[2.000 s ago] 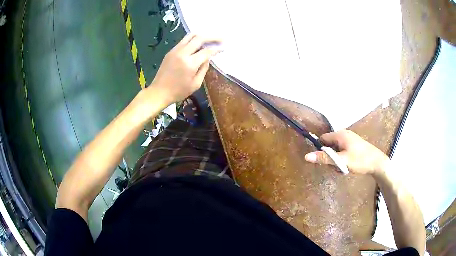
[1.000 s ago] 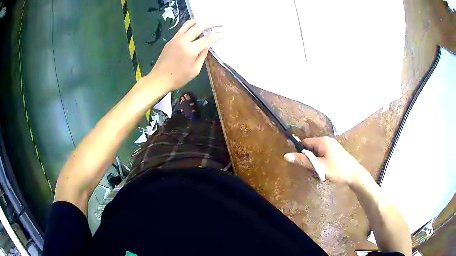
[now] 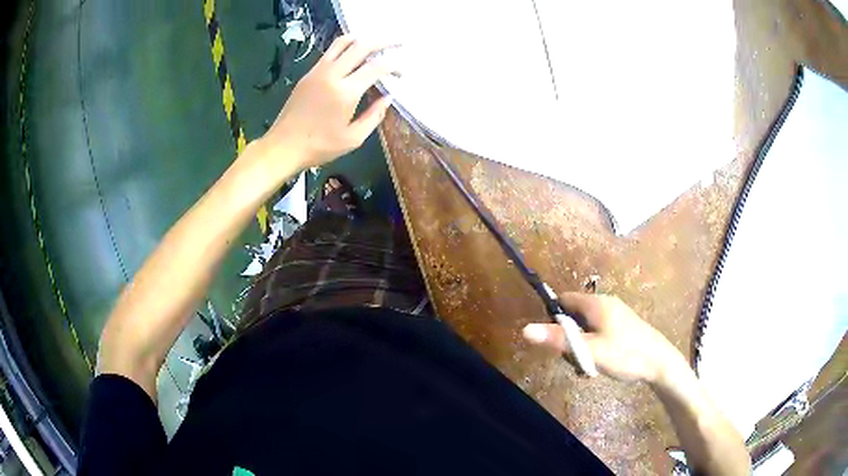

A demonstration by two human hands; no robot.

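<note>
A large white paper-topped stack [image 3: 558, 102] lies on the brown table, with a thin dark line on its face and a grey edge. My left hand [image 3: 339, 98] lies on its left edge, fingers spread on the white surface. My right hand [image 3: 604, 339] is closed around the white-wrapped handle of long dark shears [image 3: 502, 240]. The blades point up and left, and their tip is near the stack's curved lower edge, close to my left hand. Whether the tip touches the layers is hard to tell.
The worn brown table [image 3: 483, 307] has its edge against my body. A second white panel [image 3: 781, 251] with a dark toothed edge lies at the right. Scraps [image 3: 296, 200] lie on the green floor, near a foot in a sandal [image 3: 337, 193] and yellow-black tape [image 3: 223, 84].
My right hand and the shears have moved left and toward my body, and the blades have swung steeper. My left hand has shifted slightly up and left along the stack's edge.
</note>
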